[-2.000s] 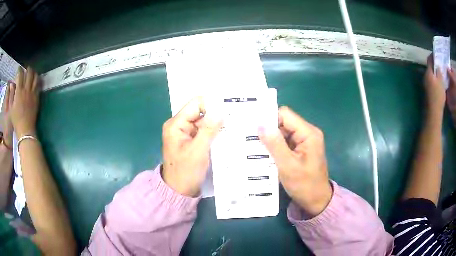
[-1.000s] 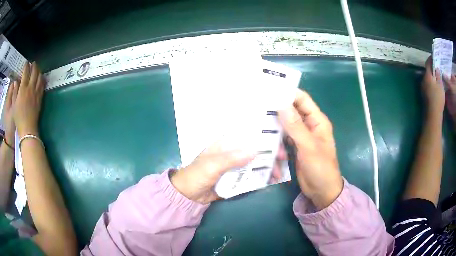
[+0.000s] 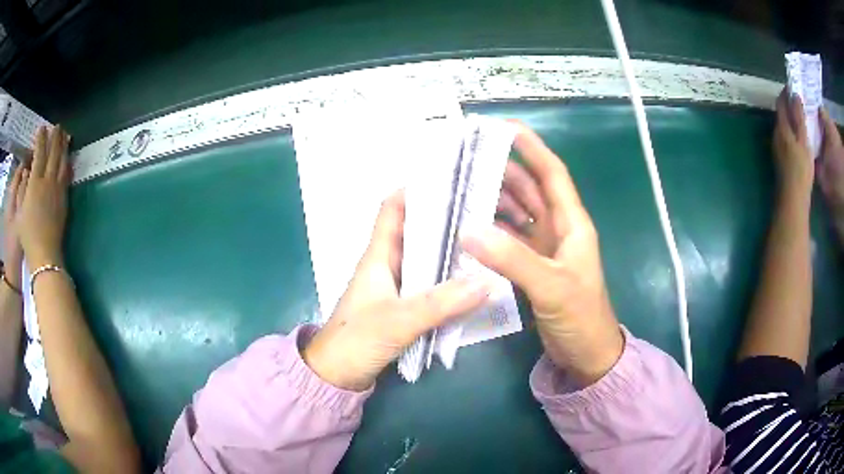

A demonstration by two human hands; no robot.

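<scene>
A leaflet bundle [image 3: 444, 222] stands on its edge between my hands, its layered grey-white edges facing up and slightly parted. My left hand [image 3: 375, 296] grips its left side and lower part, thumb across the edges. My right hand [image 3: 551, 250] holds its right side, fingers behind the upper part and thumb on the near face. A large white sheet [image 3: 342, 185] lies flat on the green bench under and beyond the bundle. A printed corner of paper [image 3: 500, 317] shows below my right hand; whether it belongs to the bundle I cannot tell.
A white rail [image 3: 222, 122] crosses the far side of the bench. A white cord [image 3: 653, 176] runs over it on the right. At far left, a person's hands [image 3: 43, 190] rest by printed papers. At far right, another person's hands [image 3: 793, 130] hold a folded leaflet [image 3: 805, 81].
The leaflets were held face up with heading bars showing; now they are turned edge-up as a thick bundle. My left hand has moved its grip up its side. The cord appears slightly further left.
</scene>
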